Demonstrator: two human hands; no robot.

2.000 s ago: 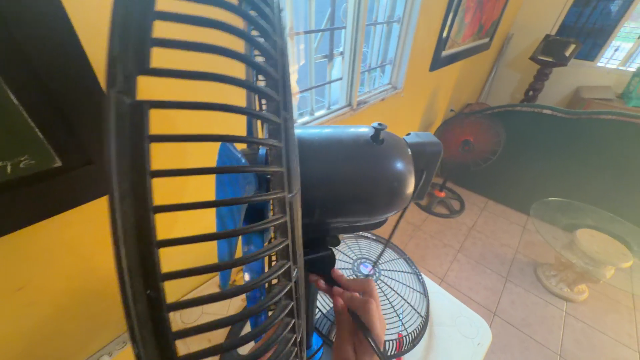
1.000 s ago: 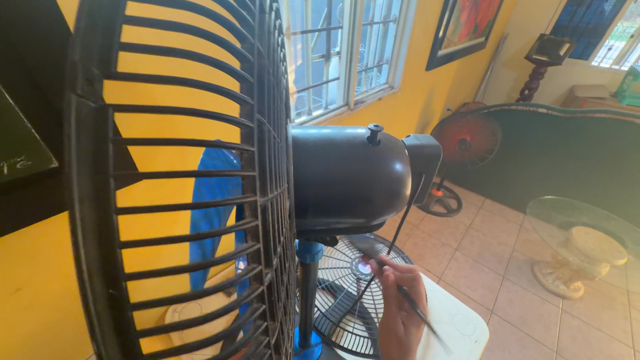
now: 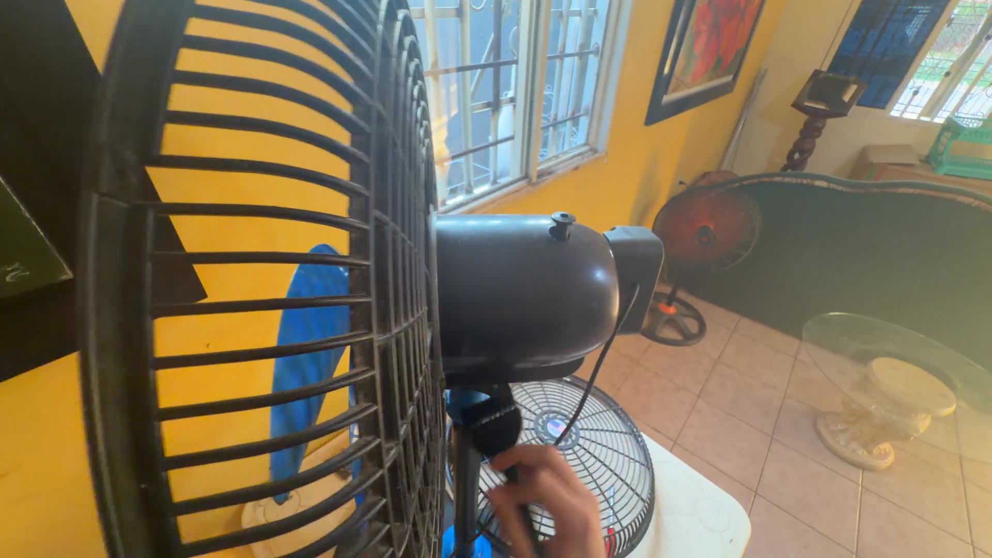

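Observation:
A black pedestal fan fills the left and middle of the head view, with its wire cage [image 3: 380, 310] seen from the side, blue blades [image 3: 310, 364] behind the bars and a rounded black motor housing [image 3: 527, 294] to the right. Under the housing, my right hand [image 3: 546, 496] is closed around a slim dark-handled tool [image 3: 527, 519], at the black neck joint [image 3: 492, 422] on top of the pole. The tool's tip is hard to make out there. A thin cable [image 3: 593, 384] hangs from the rear of the housing. My left hand is out of view.
A detached round fan grille [image 3: 604, 434] lies on a white table [image 3: 697, 504] behind my hand. Farther back are another standing fan [image 3: 705, 232], a glass-topped table [image 3: 891, 372] on the tiled floor, and a dark green panel [image 3: 798, 248]. A barred window [image 3: 527, 93] is in the yellow wall.
My right hand has moved left, from below the rear of the motor housing back to the neck joint, where it also was two seconds ago. The tool stays in its fingers.

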